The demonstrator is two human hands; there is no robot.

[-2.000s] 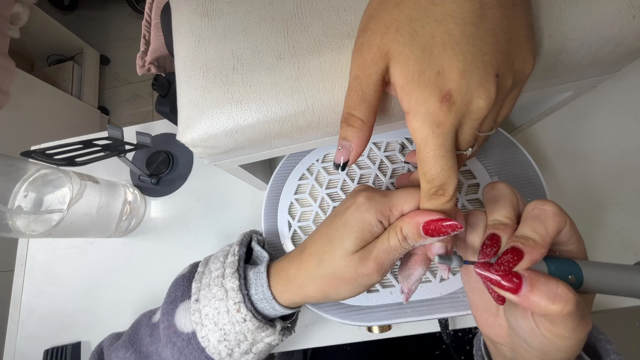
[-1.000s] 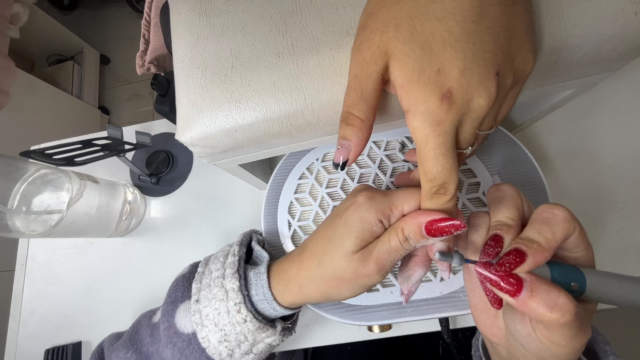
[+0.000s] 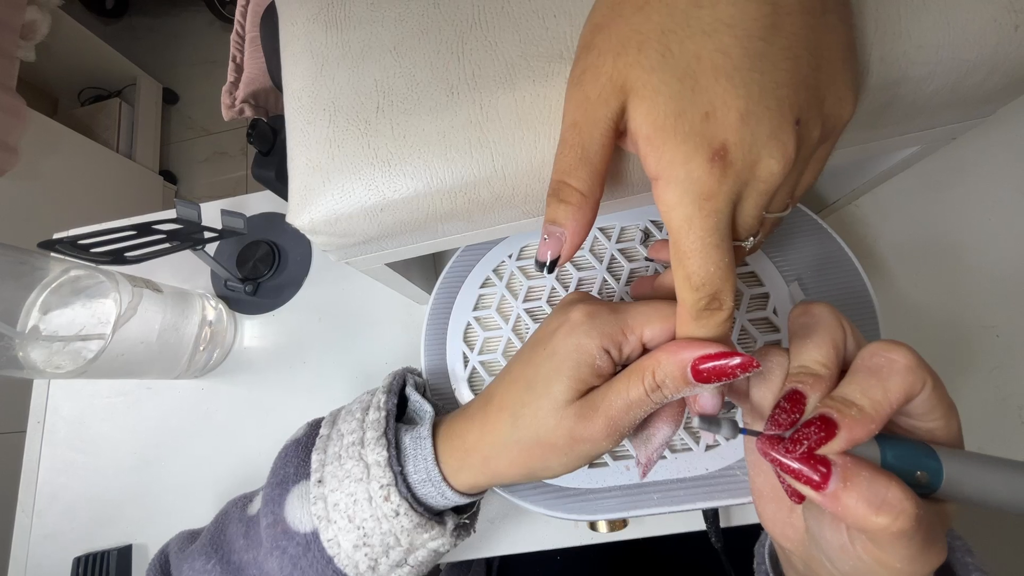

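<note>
My left hand (image 3: 592, 384), with red nails and dusted with powder, grips the index finger of another person's hand (image 3: 712, 120), which reaches in from the top. In my right hand (image 3: 864, 432) is an electric nail drill (image 3: 944, 472), held like a pen. Its grey cylindrical bit (image 3: 716, 426) is at the tip of the gripped finger; whether it touches the nail cannot be told. The other person's thumb has a black-tipped nail, and rings sit on the fingers. Beneath the hands lies a nail dust collector (image 3: 512, 320) with a white patterned grille.
A cream padded armrest (image 3: 448, 120) spans the back. On the white table (image 3: 160, 448), at left, are a clear bottle of liquid (image 3: 160, 328) and a black holder (image 3: 260, 260) on a round base. A cable (image 3: 714, 532) hangs at the dust collector's front edge.
The drill bit and my right hand have shifted slightly around the fingertip. My left hand keeps its grip on the finger, and the other person's hand stays in place.
</note>
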